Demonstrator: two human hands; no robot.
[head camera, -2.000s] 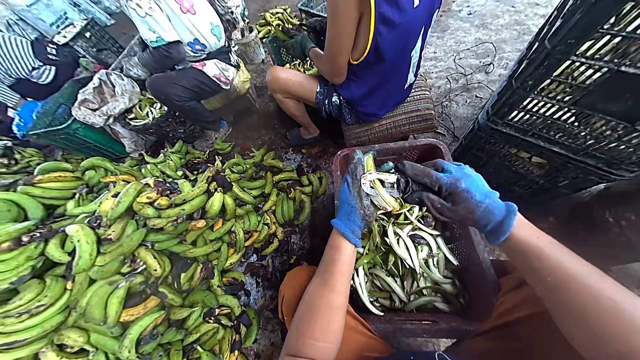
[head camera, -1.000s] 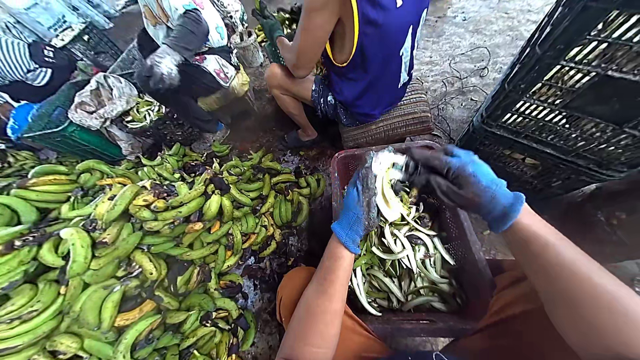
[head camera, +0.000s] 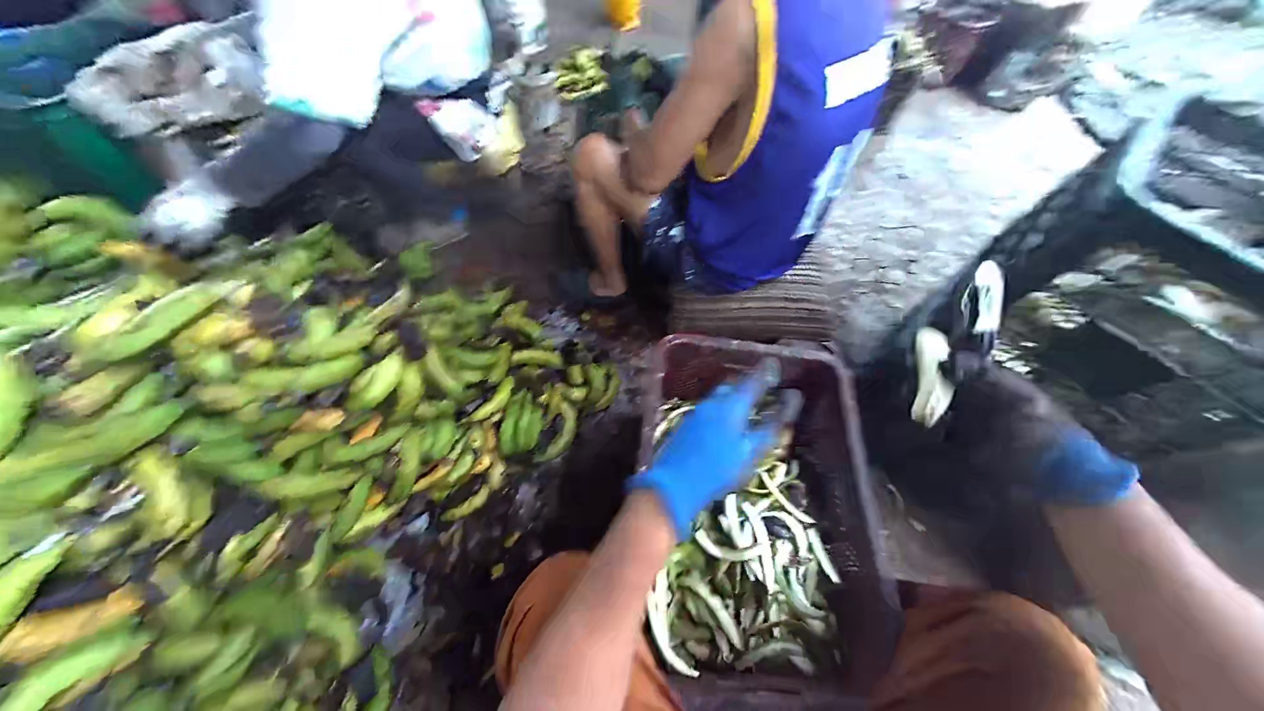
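My left hand (head camera: 716, 444), in a blue glove, is over a dark red plastic crate (head camera: 869, 494) between my knees. Its fingers are blurred, and whether they hold anything is unclear. Long pale and green plantain peels (head camera: 755, 553) lie in the crate. My right hand (head camera: 1002, 395), in a dark glove with a blue cuff, is out to the right of the crate. By its fingers are two pale, peeled plantain pieces (head camera: 931, 380), blurred; they look held. To the left, green plantains (head camera: 326, 375) are heaped on the ground.
A person in a blue sleeveless shirt (head camera: 780, 148) sits on a striped seat (head camera: 750, 311) just beyond the crate. Another person's legs show at the upper left, near a green container (head camera: 89, 148). A dark crate (head camera: 1086, 365) with pale pieces inside stands at the right, below a light-rimmed tub (head camera: 1145, 148).
My right hand has moved away from my left, out to the right beyond the red crate. Before, both hands were together around a pale plantain above it. The view has swung right.
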